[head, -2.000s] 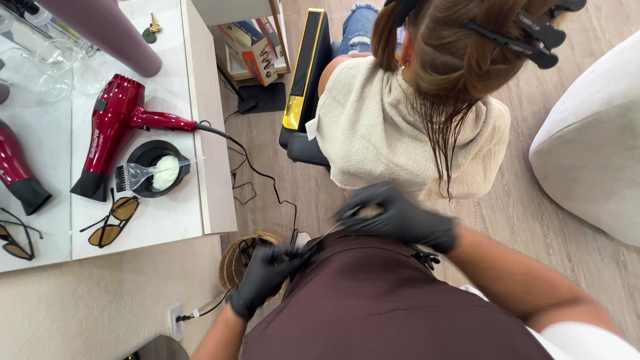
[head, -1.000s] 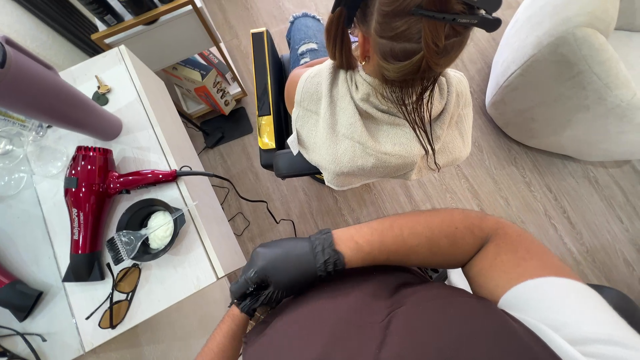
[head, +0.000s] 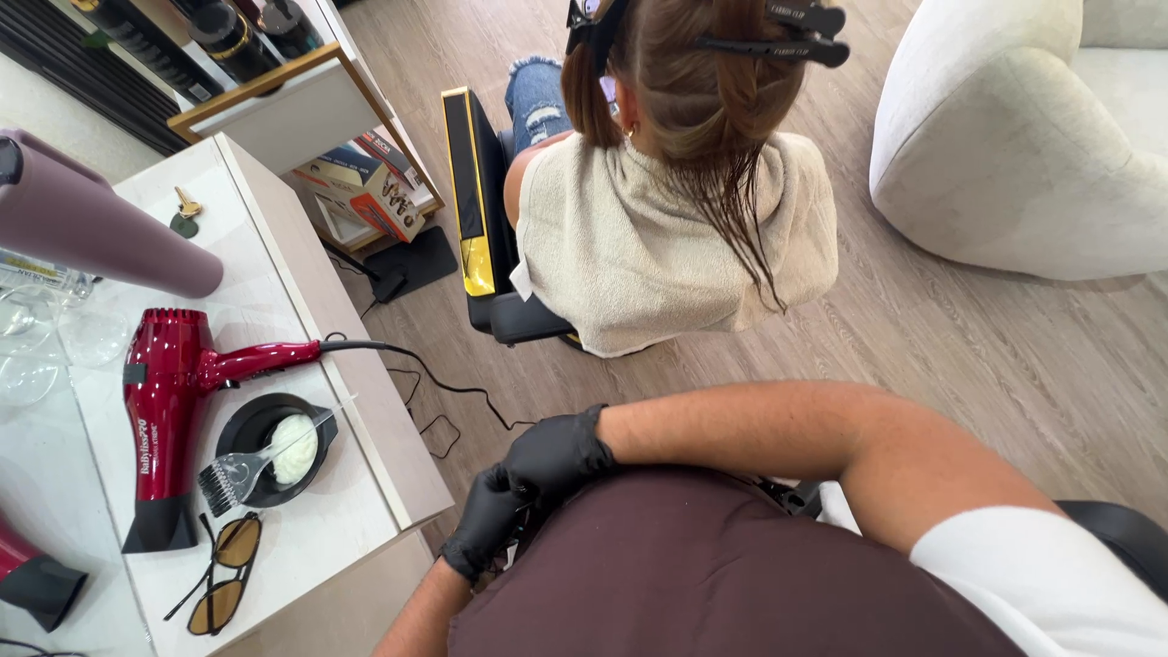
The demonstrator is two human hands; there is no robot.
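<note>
Both of my hands wear black gloves and meet at the left side of the dark brown apron (head: 721, 575). My right hand (head: 558, 456) reaches across the apron and touches my left hand (head: 493, 520). Their fingers are curled and mostly hidden, so I cannot tell what they hold. In front, a seated person has a beige towel (head: 630, 237) over the shoulders, sectioned hair and black hair clips (head: 776, 47). On the white counter at left lie a black bowl (head: 235, 436) of white cream, a clear tint brush (head: 233, 479) and a red hair dryer (head: 173, 392).
Sunglasses (head: 219, 575), keys (head: 187, 203) and a mauve tumbler (head: 109, 224) are on the counter (head: 301, 584). The dryer's cord (head: 438, 376) hangs over its edge. A trolley (head: 301, 100) with bottles stands beyond. A black chair armrest (head: 529, 319) and a pale upholstered chair (head: 995, 146) are ahead.
My hands were apart at the apron's front edge two seconds ago. My right hand has moved left across it, and both hands are now together. The view has shifted.
</note>
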